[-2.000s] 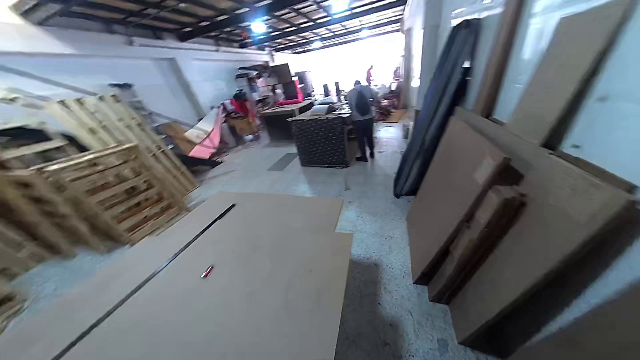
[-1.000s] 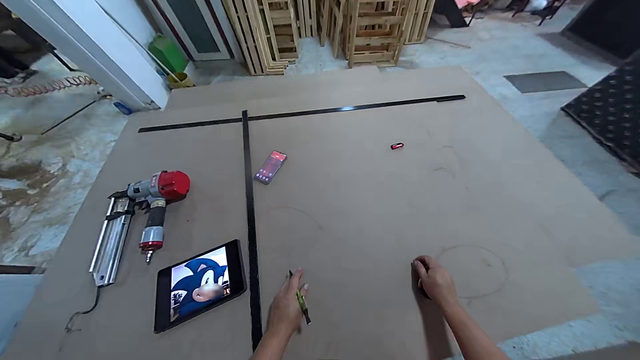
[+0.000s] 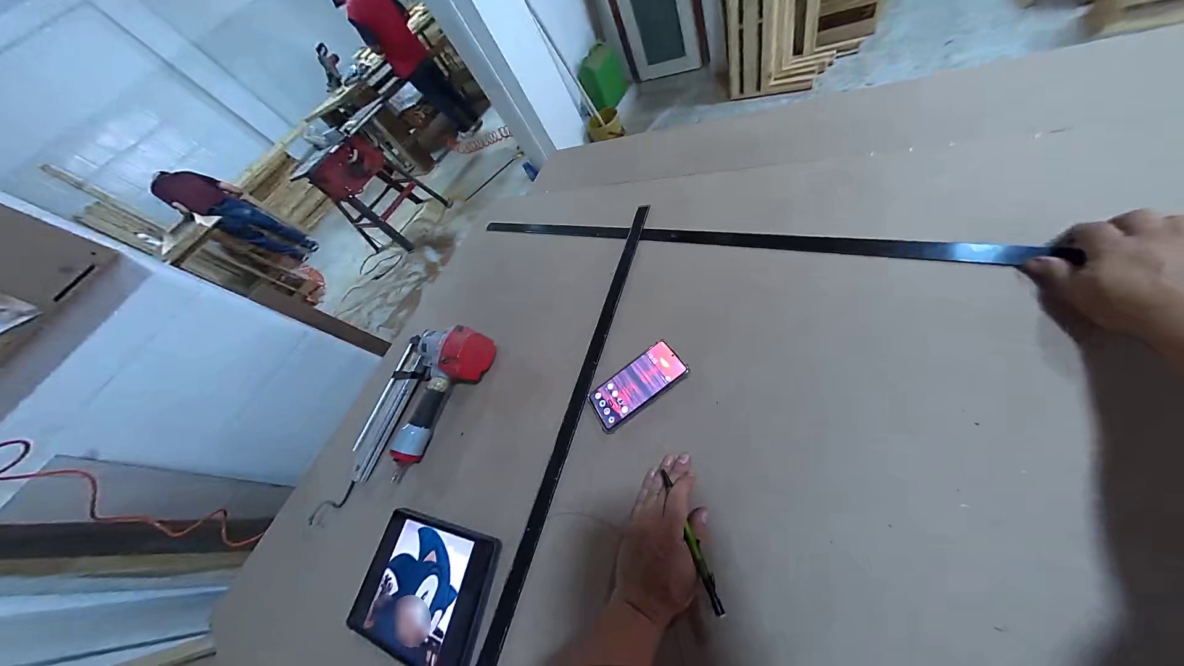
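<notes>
A large brown board (image 3: pixel 832 388) fills the view below me. My right hand (image 3: pixel 1124 268) pinches the right end of a long dark flat metal strip (image 3: pixel 795 242), which lies across the board. A second black strip (image 3: pixel 592 370) crosses it near its left part and runs down toward me. My left hand (image 3: pixel 657 546) rests on the board, a green and black pencil or pen (image 3: pixel 700 564) between its fingers. A lit smartphone (image 3: pixel 638 385) lies above that hand, right of the second strip. Left of that strip are a tablet (image 3: pixel 425 587) showing a blue cartoon character and a red-headed pneumatic nailer (image 3: pixel 435 388).
Wooden pallets or frames (image 3: pixel 786 46) and a green container (image 3: pixel 603 76) stand beyond the far edge. At upper left, one person (image 3: pixel 227 208) bends over lumber and another (image 3: pixel 398 46) stands near a red table saw (image 3: pixel 347 168). An orange hose (image 3: pixel 139 518) hangs at left.
My right hand, on the bare board a second ago, is now at the right end of the cross strip. My left hand now lies flatter on the board. The view has turned toward the left.
</notes>
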